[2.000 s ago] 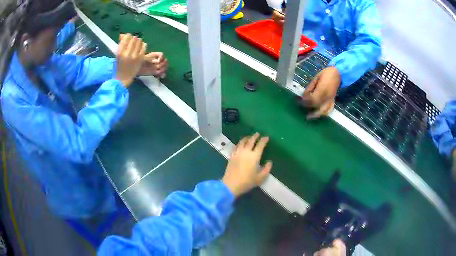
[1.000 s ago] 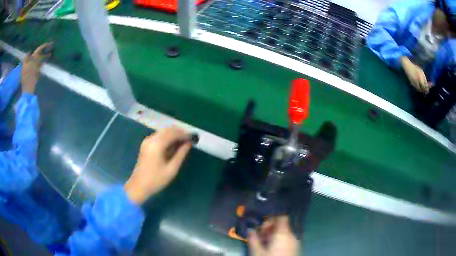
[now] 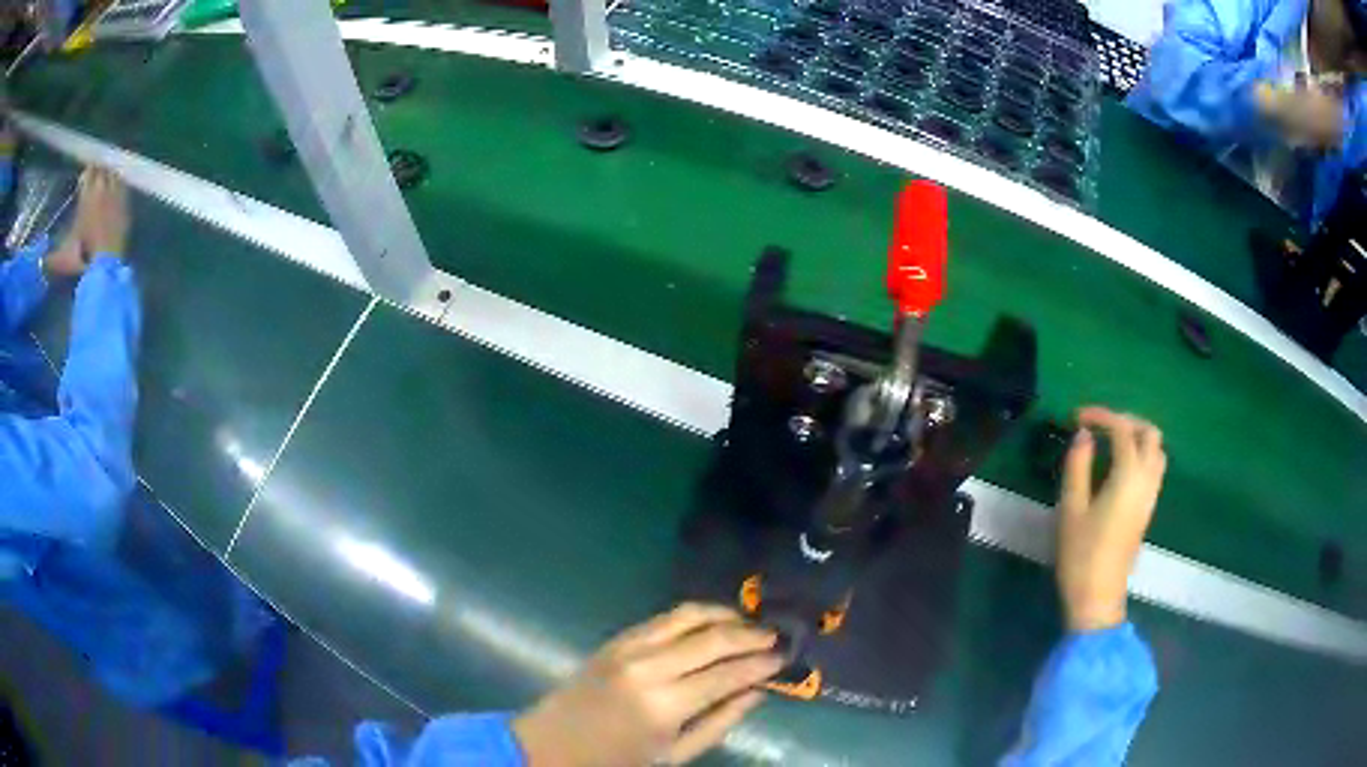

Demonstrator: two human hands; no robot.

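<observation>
The black press fixture [image 3: 885, 375] stands at centre, its red toggle handle [image 3: 919, 247] upright. My left hand [image 3: 660, 682] has its fingertips on a small black part [image 3: 789, 644] at the orange pieces of the nest [image 3: 795, 686]; the fingers partly hide the part. My right hand [image 3: 1111, 517] is over the near belt rail, right of the fixture. Its thumb and fingers are apart, beside a dark part [image 3: 1054, 445] on the belt, blurred and near the fingertips.
The green belt [image 3: 660, 225] carries several black parts beyond the fixture. A pale post [image 3: 338, 150] rises from the near rail at left. Clear blister trays [image 3: 900, 90] lie across the belt. A worker's blue sleeve [image 3: 98, 352] is at left; another person [image 3: 1222, 75] is at top right.
My left hand has moved from the near rail to the nest with its small part. My right hand has left the nest and moved to the belt at right. The handle stays upright.
</observation>
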